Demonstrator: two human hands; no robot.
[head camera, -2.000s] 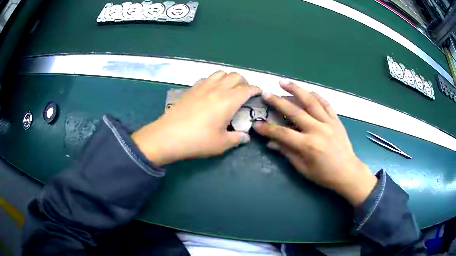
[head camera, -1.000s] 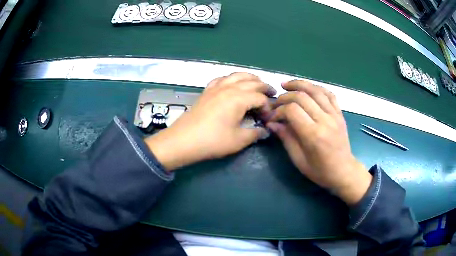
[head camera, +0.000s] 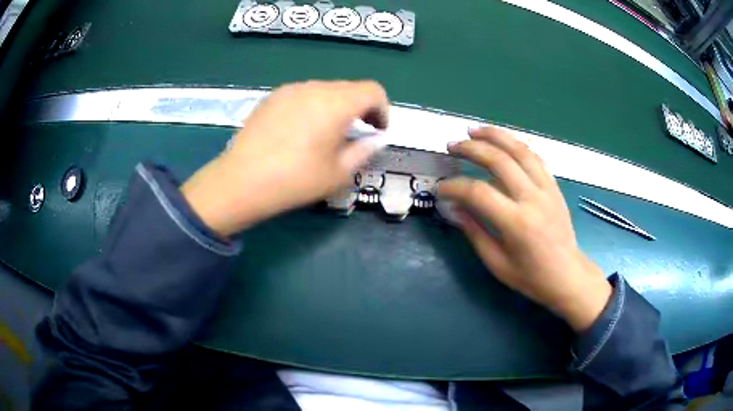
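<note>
A grey metal housing (head camera: 395, 193) lies on the green bench in front of me, its scalloped front towards me. Small dark ribbed wheels (head camera: 423, 197) sit in gaps between its pale lobes. My left hand (head camera: 281, 152) is blurred and raised over the housing's left part, hiding it. Its thumb and fingers are curled together; a small pale spot shows between them, too blurred to tell whether it is a part. My right hand (head camera: 518, 225) grips the housing's right end with thumb and fingers and hides that end.
Ringed housings lie behind the pale strip, at back centre (head camera: 321, 21) and far right (head camera: 689, 133). Tweezers (head camera: 616, 218) lie at right. A dark ring (head camera: 71, 184) and a silver ring (head camera: 37, 197) lie at left. Another dark part (head camera: 72, 38) lies at the far left.
My left hand has lifted and moved left off the housing's middle. The housing has shifted right and now shows its middle wheels. The back housings have moved right in view.
</note>
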